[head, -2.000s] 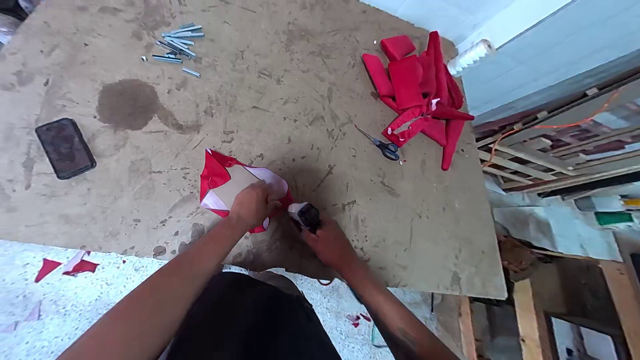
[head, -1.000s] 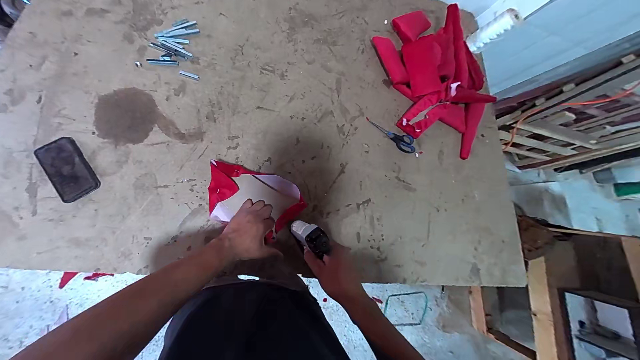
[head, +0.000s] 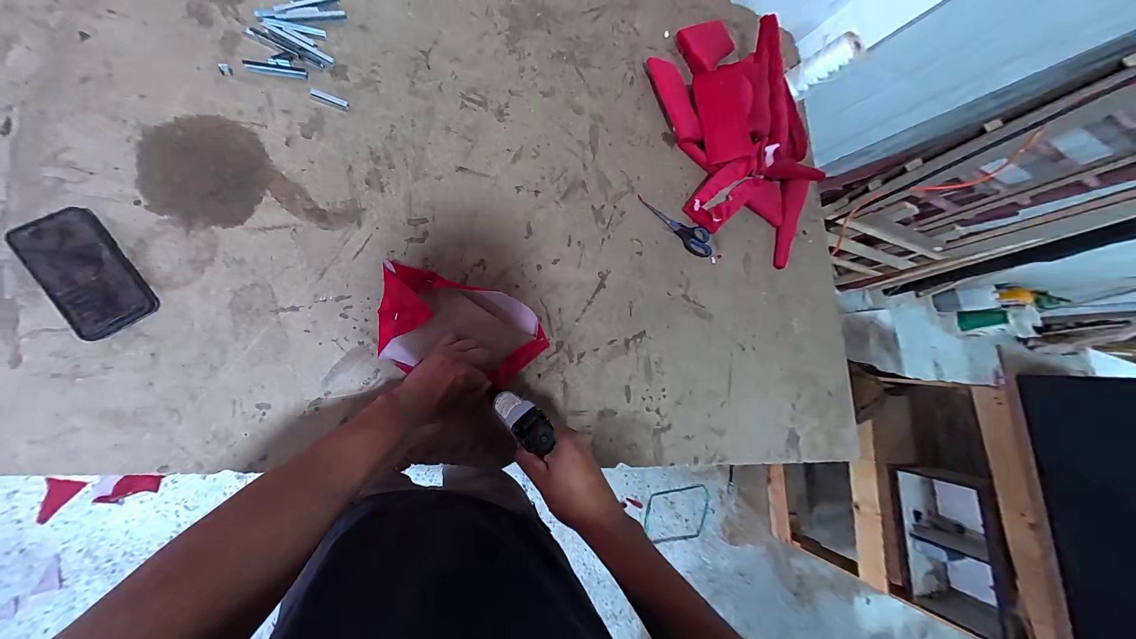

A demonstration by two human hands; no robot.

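A flat board (head: pixel 461 321) with red fabric (head: pixel 404 311) folded over its edges lies near the table's front edge, and white lining shows at its sides. My left hand (head: pixel 448 377) presses on the board's near edge, holding the fabric there. Just to the right, my right hand (head: pixel 568 479) grips a black and silver staple gun (head: pixel 528 424), whose nose points at the near right edge of the red fabric. The fingers under the tool are partly hidden.
Strips of metal staples (head: pixel 288 40) lie at the back left, above a black smartphone (head: pixel 82 273). Scissors (head: pixel 688 235) rest beside a pile of red padded pieces (head: pixel 728 111) at the right. Wooden frames (head: pixel 932 222) stand beyond the table (head: pixel 737 390).
The covered board has turned a little under my left hand. My right hand keeps hold of the staple gun close beside it. The view has shifted slightly.
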